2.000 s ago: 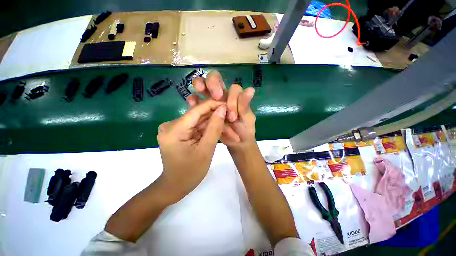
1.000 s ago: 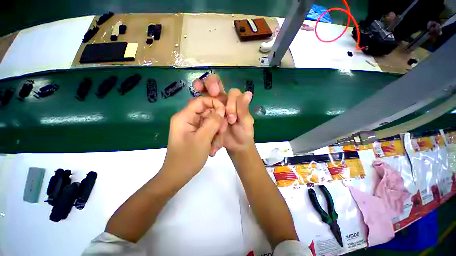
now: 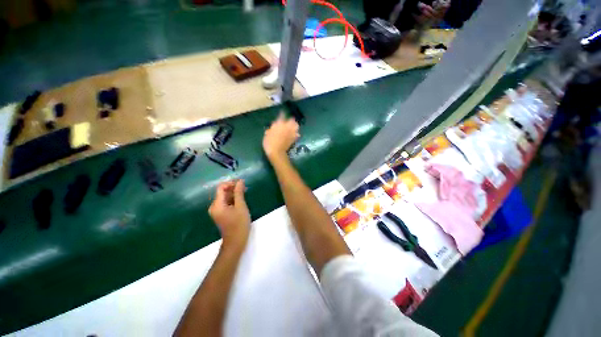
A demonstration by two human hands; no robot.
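Black plastic housings [image 3: 111, 176] lie spaced along the dark green conveyor belt [image 3: 148, 220]. Two of them lie close together, touching or nearly so, ahead of my left hand. My left hand [image 3: 230, 212] is over the belt's near edge, fingers curled and thumb near the fingertips; I cannot tell if it holds something small. My right hand [image 3: 281, 138] reaches across the belt, blurred, with its fingertips at or beside a black housing [image 3: 293, 113] near the grey post. Whether it grips that part is not clear. Another dark part [image 3: 300, 150] lies just right of it.
Green-handled pliers [image 3: 407, 241] and a pink cloth [image 3: 455, 204] lie on printed packaging at right. A grey post [image 3: 291, 52] stands beyond the belt, and a large grey beam [image 3: 422, 92] crosses at right. A brown box [image 3: 244, 64] and black pad [image 3: 39, 153] are on the far bench.
My hands have moved apart: the right has reached out over the belt, the left has dropped toward its near edge. The view has turned right and tilted; the parts pile is out of view.
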